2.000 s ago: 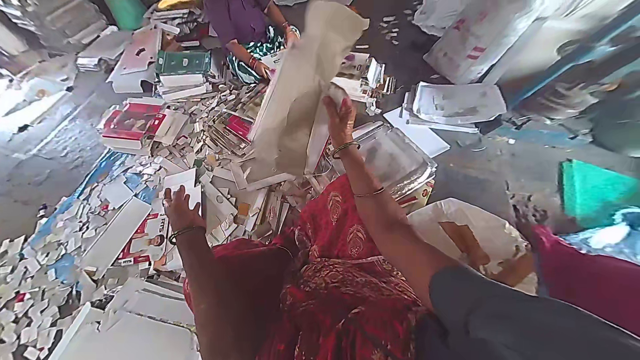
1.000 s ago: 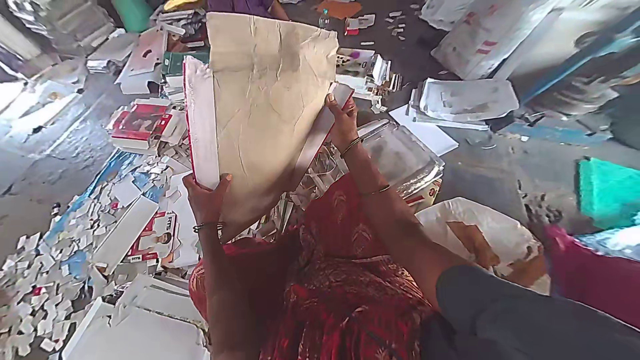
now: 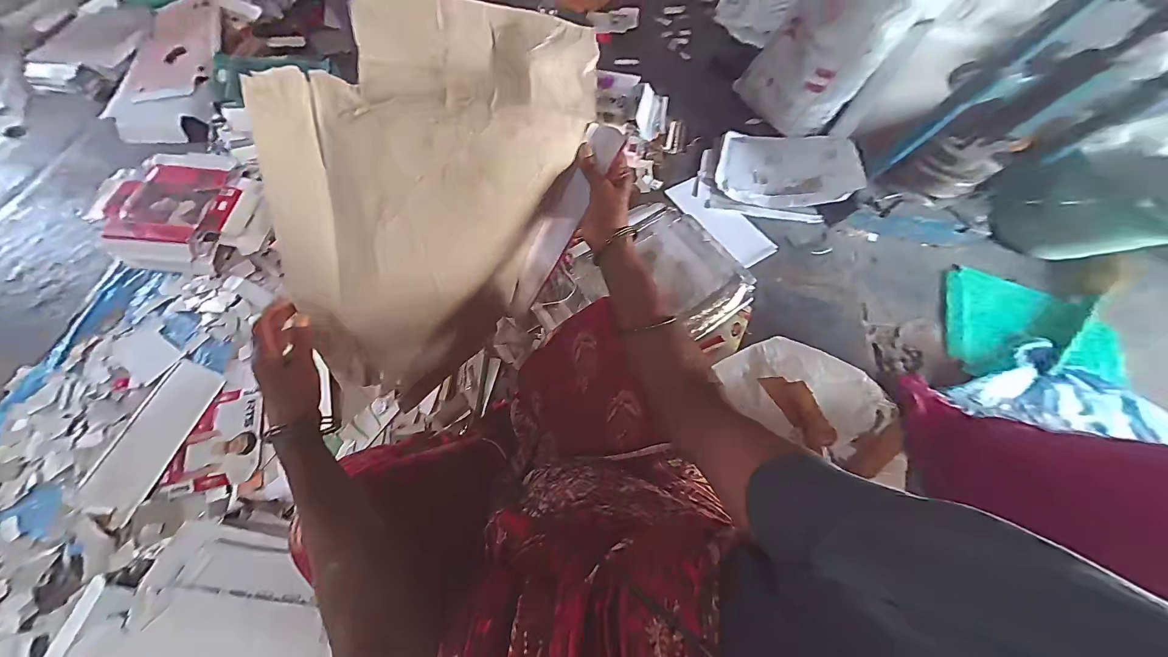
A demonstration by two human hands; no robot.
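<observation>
A large creased sheet of brown paper [image 3: 438,155] stands up in front of me, with a white and red strip [image 3: 552,242] along its right side. My right hand [image 3: 607,192] grips the right edge, its thumb near the rolled end of the strip. At the lower left corner is my left hand [image 3: 287,360], fingers curled; whether it touches the paper is not clear. Paper scraps [image 3: 164,319] lie left of and below the sheet. Beside my right forearm is a stack in clear plastic [image 3: 684,265].
Stacked white sheets [image 3: 789,173] lie at the upper right. A white sack with brown pieces [image 3: 808,392] sits right of my lap. Red and white cartons [image 3: 169,205] are at the left, flat white boards [image 3: 224,584] at the lower left, and a green sheet [image 3: 1022,319] at the far right.
Two seconds ago my left hand held a small white piece; one second ago it gripped the lower left of the brown sheet. The sheet has turned to face me broadly.
</observation>
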